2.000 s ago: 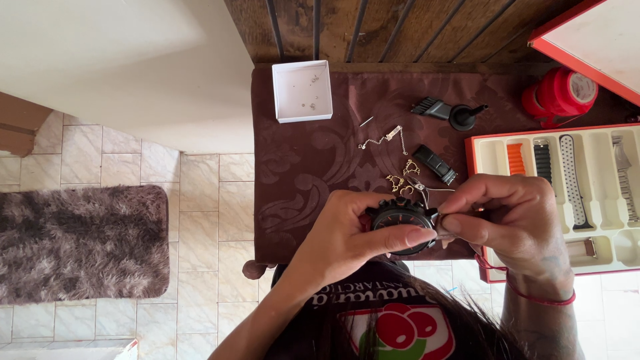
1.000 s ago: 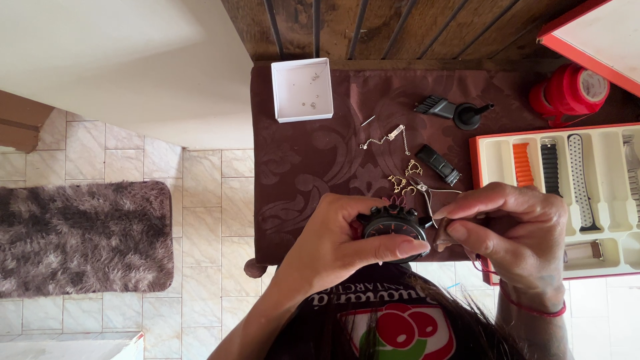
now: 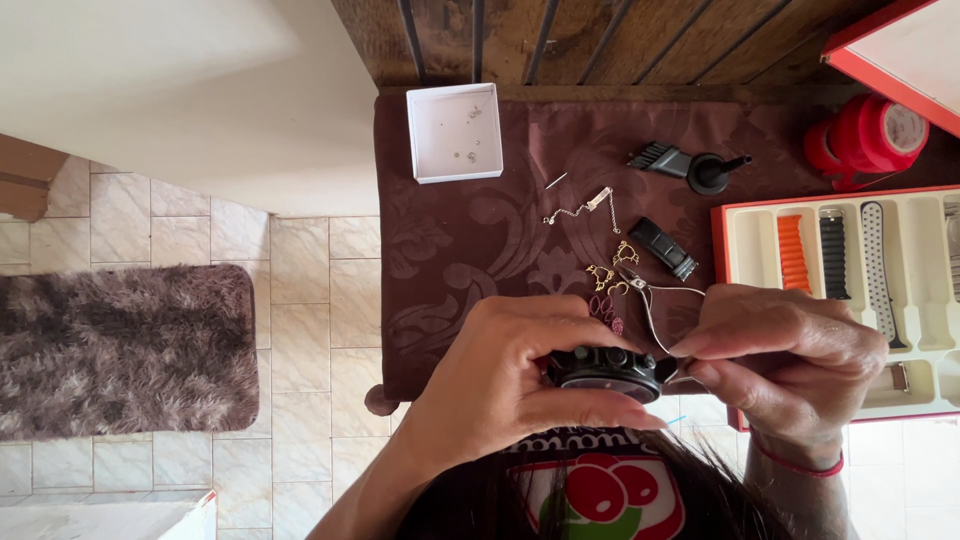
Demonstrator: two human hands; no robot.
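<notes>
My left hand point(image 3: 517, 375) grips a black wristwatch case point(image 3: 609, 373) between thumb and fingers, its side crown and pushers facing up. My right hand point(image 3: 780, 360) pinches something small and thin at the lug end of the case; its fingertips hide most of it. Just beyond the hands lie small metal pliers point(image 3: 640, 286) with bare handles, beside gold-coloured openwork pieces point(image 3: 625, 253) and pink ornaments point(image 3: 604, 307). A black strap piece point(image 3: 663, 247) rests behind the pliers. Farther back are a silver chain bracelet point(image 3: 598, 199) and a thin metal pin point(image 3: 556, 181).
A white box point(image 3: 454, 174) with tiny parts stands at the back left of the cloth-covered table point(image 3: 450, 247). Toward the back right are a black brush attachment point(image 3: 686, 166) and a red container point(image 3: 862, 139). An organiser tray point(image 3: 724, 247) of watch straps sits at the right.
The watch case has tilted, so its side with the crown now faces up more and less of the dial shows. My right fingertips remain beside it.
</notes>
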